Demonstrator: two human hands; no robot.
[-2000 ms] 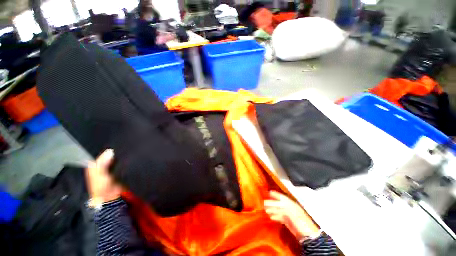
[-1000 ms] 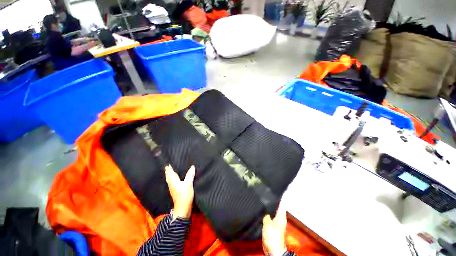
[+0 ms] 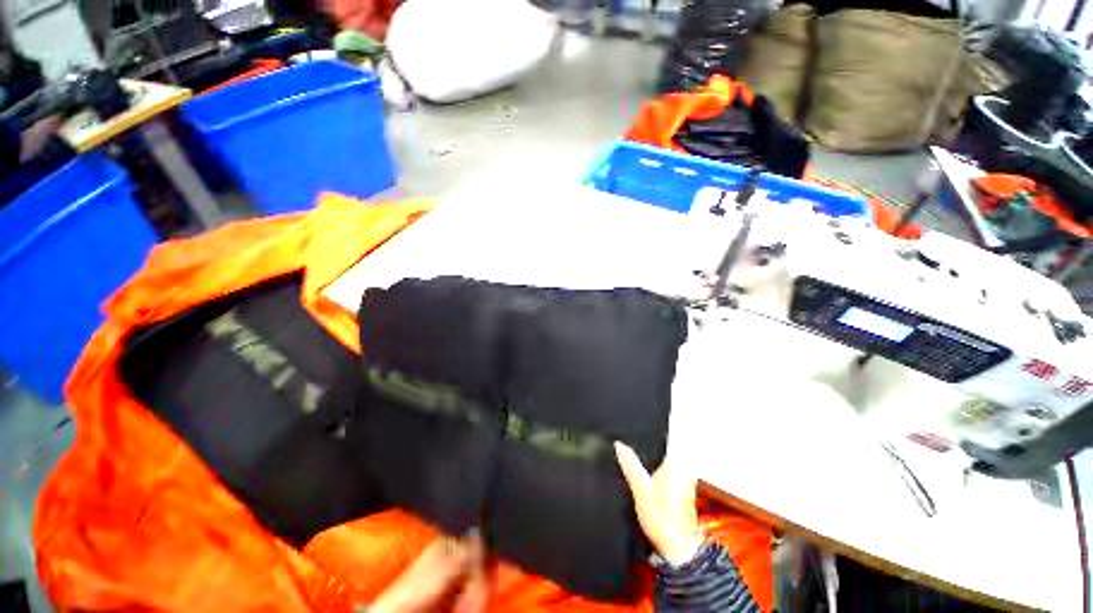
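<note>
A black padded mesh panel [image 3: 575,371] with a camouflage strip across it lies partly on the white sewing table and partly over the orange cloth [image 3: 132,479]. My right hand [image 3: 663,497] rests on its right edge, thumb and fingers spread over the border; whether it grips is unclear. My left hand [image 3: 438,577] is blurred at the panel's lower edge, cut off by the bottom of the picture; its hold cannot be told. A second black panel [image 3: 246,413] with a camouflage strip lies on the orange cloth to the left.
The white sewing machine [image 3: 947,323] with a lit screen stands right on the table [image 3: 767,419]. Thread snips [image 3: 911,479] lie near it. A blue crate [image 3: 659,177] is behind the table. Blue bins [image 3: 294,138] and a white sack [image 3: 468,48] stand on the floor.
The view has swung right. The mesh panel has turned, its camouflage strip now running more nearly crosswise. My left hand has moved from the panel's surface to its lower edge.
</note>
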